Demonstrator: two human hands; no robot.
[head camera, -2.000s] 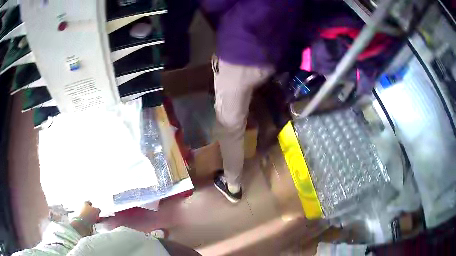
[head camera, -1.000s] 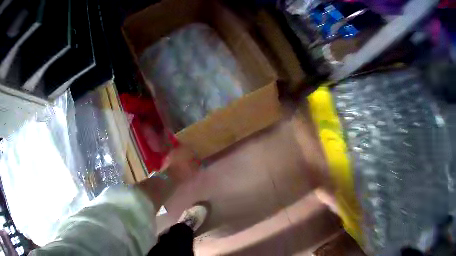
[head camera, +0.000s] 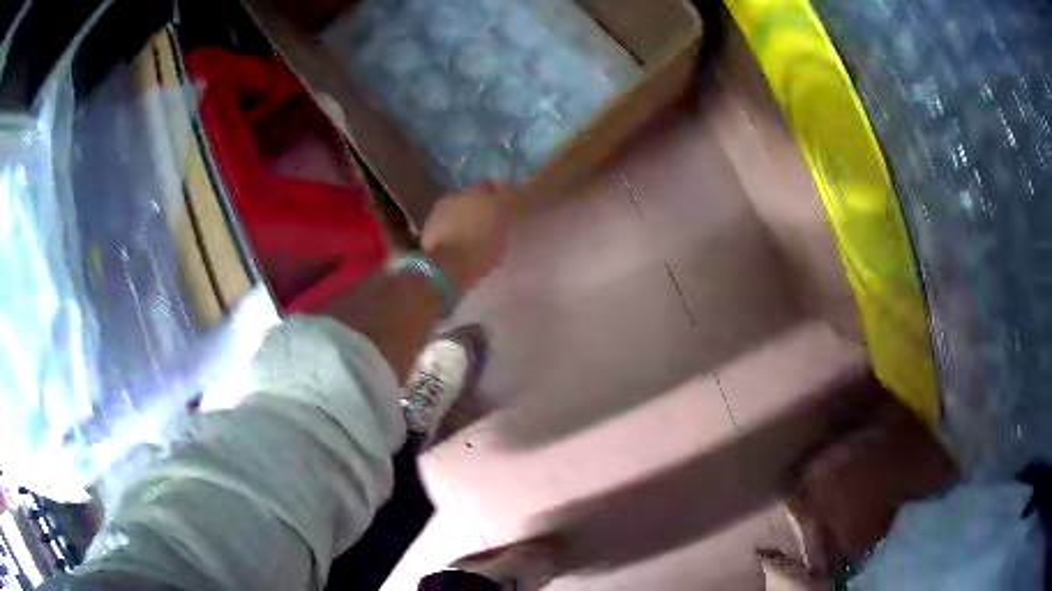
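Observation:
A brown carton (head camera: 617, 127) stands on the floor at the top, with clear bubbled plastic (head camera: 473, 81) inside it. My left hand (head camera: 467, 231) is at the carton's near corner, below a pale wristband and a light sleeve. It is blurred and its fingers look curled. I cannot tell if they grip the carton's edge. My right hand (head camera: 865, 479) seems to be the blurred brown shape at the lower right, beside a pale sleeve. Its fingers are not clear, and I see nothing held in it.
A red stool or crate (head camera: 300, 196) stands left of the carton. Further left are a carton edge (head camera: 202, 219) and shiny clear film (head camera: 115, 254). A yellow-edged container (head camera: 859, 219) with bubble wrap (head camera: 981, 173) is on the right. A shoe (head camera: 438, 381) is on the pinkish floor (head camera: 600, 300).
The view has swung down and right, and the standing person and rack front have left it. My left hand has moved from the white film to the carton's corner. The right-hand shape has come further into view.

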